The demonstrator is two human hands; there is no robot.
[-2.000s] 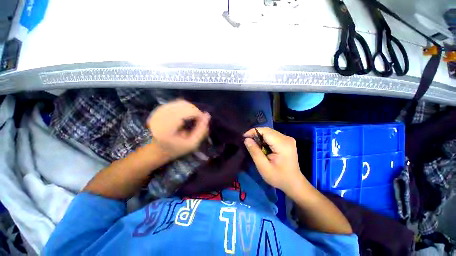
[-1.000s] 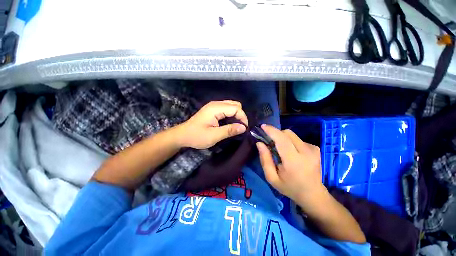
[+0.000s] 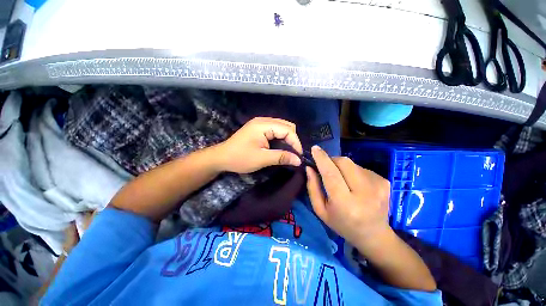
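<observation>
My left hand (image 3: 258,146) pinches an edge of the dark maroon cloth (image 3: 263,200) between thumb and fingertips. The cloth lies over my lap, with grey-black plaid fabric (image 3: 111,122) beside it at the left. My right hand (image 3: 352,194) is closed around a small dark tool (image 3: 309,159), its tip close to my left fingertips. The fingers hide most of the tool, so its kind and whether its blades are open cannot be told.
The white table's ruler edge (image 3: 197,70) crosses above my hands. Two black shears (image 3: 460,57) and a small purple thread clump (image 3: 278,20) lie on it. A blue crate (image 3: 449,197) stands right; pale grey cloth (image 3: 45,173) is heaped left. Skin, perhaps another person's, shows lower left (image 3: 73,236).
My left hand has come down and right to the cloth edge, and my right hand has brought the tool beside it. The purple clump now shows on the table. The view has shifted slightly.
</observation>
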